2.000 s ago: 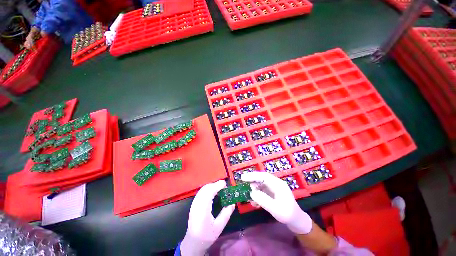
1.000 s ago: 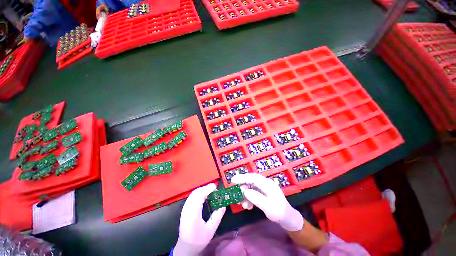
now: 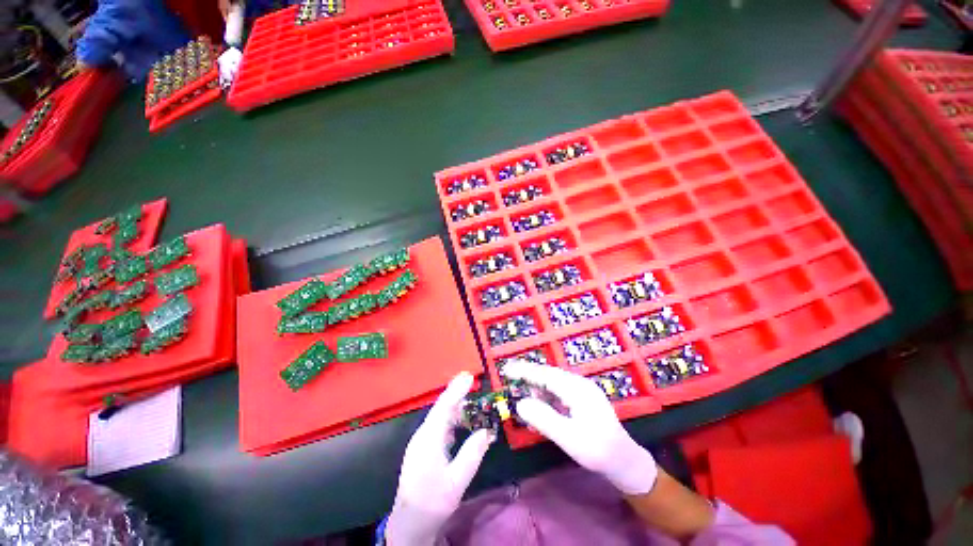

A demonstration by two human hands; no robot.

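Observation:
My left hand [image 3: 437,459] and my right hand [image 3: 581,421], both in white gloves, hold one circuit board [image 3: 493,410] between their fingers at the near left corner of the compartment tray. Its component side, with a yellow part, faces up. The red compartment tray [image 3: 683,256] holds boards in its left columns and nearest rows; its other pockets show bare red. Left of it, a flat red tray [image 3: 416,373] carries several loose green boards [image 3: 363,346], solder side up. My right hand hides part of the tray's near left pockets.
A supply stack of green boards [image 3: 123,324] on red trays is at left, with a paper sheet [image 3: 137,432] and pen near it. A silver foil-like thing [image 3: 53,512] is at lower left. Tray stacks [image 3: 918,160] stand far right. Across the bench are trays and a person's blue sleeve [image 3: 128,37].
The held board has turned over from its plain green side to its component side. Both hands stay at the tray's near left corner. The camera view has shifted slightly.

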